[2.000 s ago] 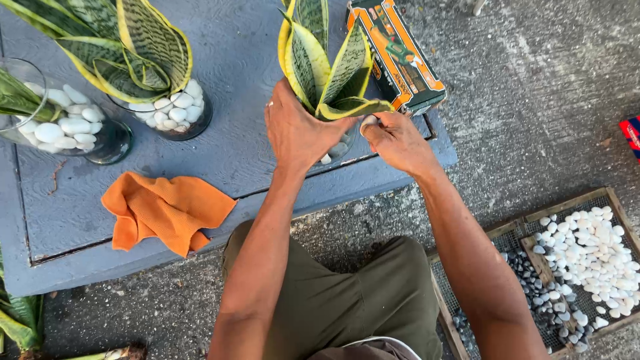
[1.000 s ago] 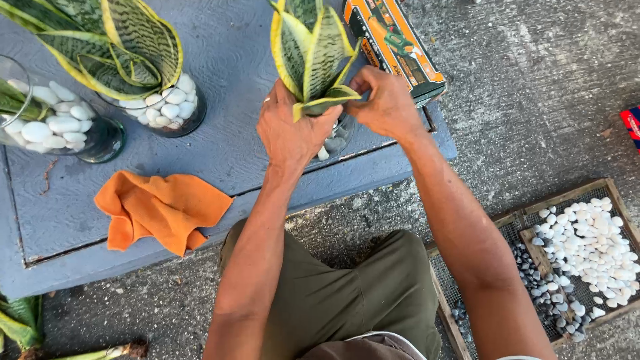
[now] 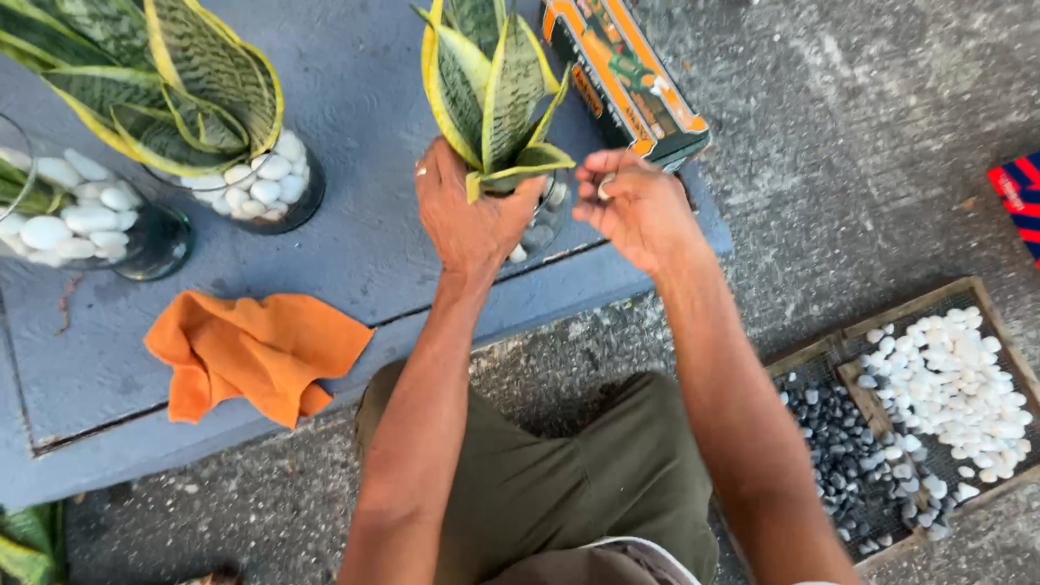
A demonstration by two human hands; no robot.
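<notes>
A snake plant with yellow-edged leaves point(image 3: 508, 97) stands in a clear glass vase point(image 3: 546, 223) holding pebbles, near the edge of the blue-grey table. My left hand point(image 3: 471, 211) wraps the near left side of the plant's base and the vase rim; the leaves and the hand hide much of the vase. Just right of the vase, my right hand point(image 3: 638, 203) is raised, palm partly up, with a small whitish pebble point(image 3: 605, 188) between thumb and fingers.
Two more glass vases point(image 3: 313, 195) point(image 3: 175, 248) with white stones and snake plants stand left. An orange cloth point(image 3: 260, 349) lies on the table point(image 3: 366, 284). A printed box point(image 3: 626, 81) sits beyond my right hand. Wood-framed mesh trays point(image 3: 975, 292) hold white and dark pebbles on the concrete at right.
My right hand was at the plant's leaves and vase rim a second ago; it has drawn back to the right, showing the pebble. My left hand stays at the plant's base.
</notes>
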